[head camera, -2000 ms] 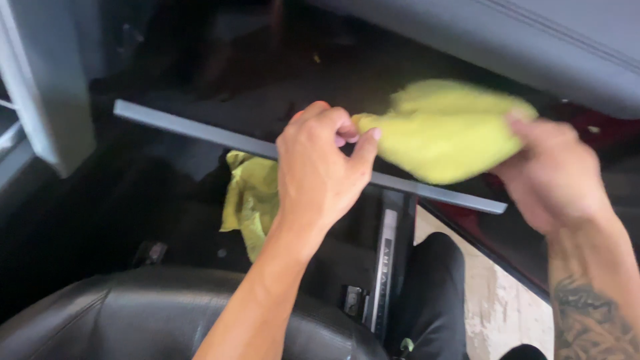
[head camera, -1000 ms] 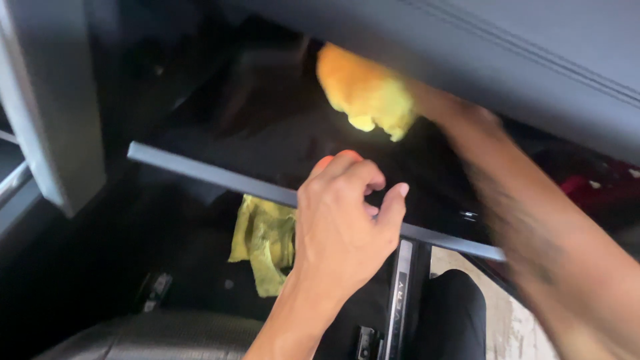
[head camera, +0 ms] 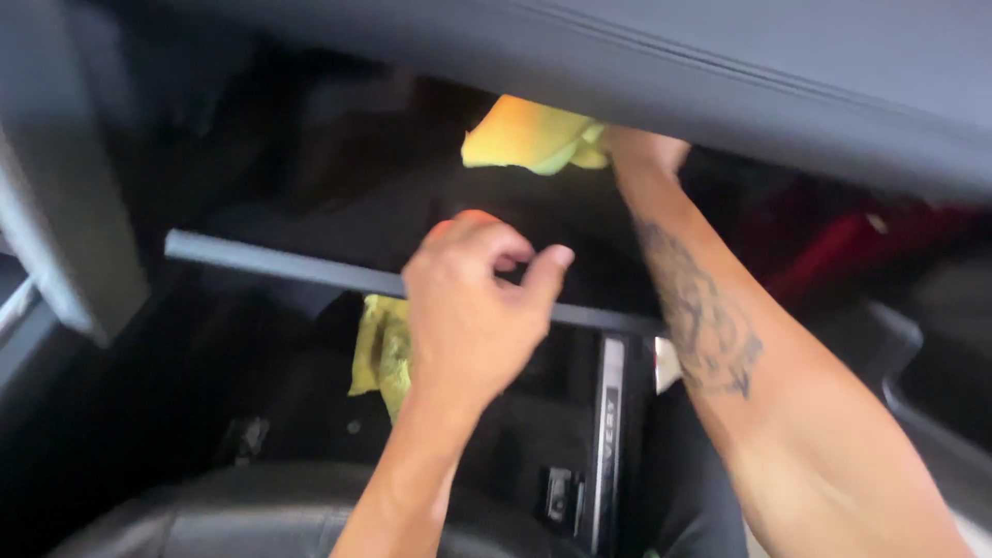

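Observation:
In a car's footwell, my left hand [head camera: 480, 302] is at the middle of a long grey trim strip [head camera: 287, 263], fingers curled and thumb apart; whether it grips anything is not clear. My right hand [head camera: 647, 147], partly hidden under the padded dashboard edge, is shut on a yellow cloth [head camera: 535, 136], which spreads out to its left over a dark glossy surface. A second yellow cloth [head camera: 380, 349], crumpled, lies below the strip, partly behind my left hand and wrist.
The padded dashboard [head camera: 697, 70] with stitching overhangs the top. A grey pillar-like panel [head camera: 70, 186] stands at the left. A black leather seat [head camera: 256, 511] is at the bottom. A door sill plate [head camera: 610, 434] bearing writing runs beside my dark-clothed leg [head camera: 682, 473].
My right hand has moved left with its yellow cloth, from over the strip's right part to under the dashboard edge. My left hand has let go of that cloth, which its fingers touched two seconds ago.

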